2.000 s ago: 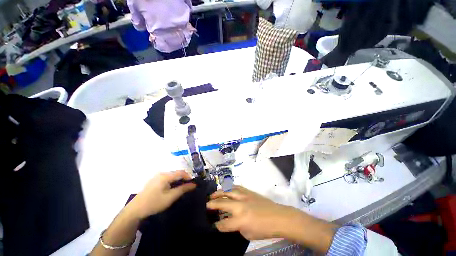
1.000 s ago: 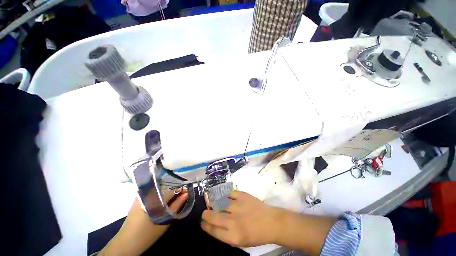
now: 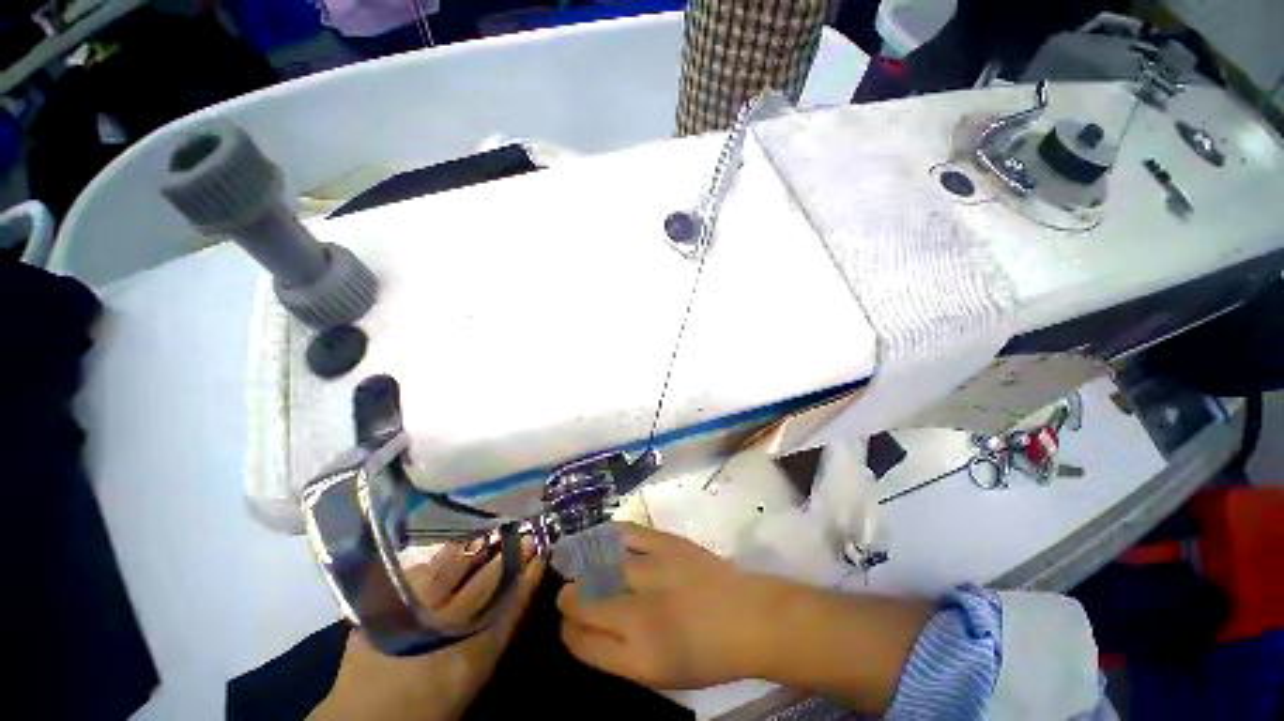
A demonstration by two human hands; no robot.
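Note:
A black garment panel (image 3: 556,673) lies under the left end of the white sewing machine head (image 3: 563,310). My left hand (image 3: 437,620) is on the panel's left side, partly hidden behind the shiny curved metal loop (image 3: 345,556). My right hand (image 3: 676,613) rests at the panel's right edge, fingers bent beside the grey ribbed knob (image 3: 594,559) and silver tension parts (image 3: 580,486). Both hands' fingertips and the needle area are hidden by the machine head and fittings, so I cannot tell whether either hand grips the cloth.
A large black garment pile (image 3: 64,521) lies at left. A black piece (image 3: 437,176) lies behind the head. A mesh-like white strip (image 3: 936,289) is over the arm. Thread snips (image 3: 1021,451) with a red part lie at right. A person in checked cloth (image 3: 746,64) is behind the table.
The view has moved closer to the machine head, which now looks larger and further left. My left hand shows more behind the metal loop than one second ago. My right hand stays beside the needle area.

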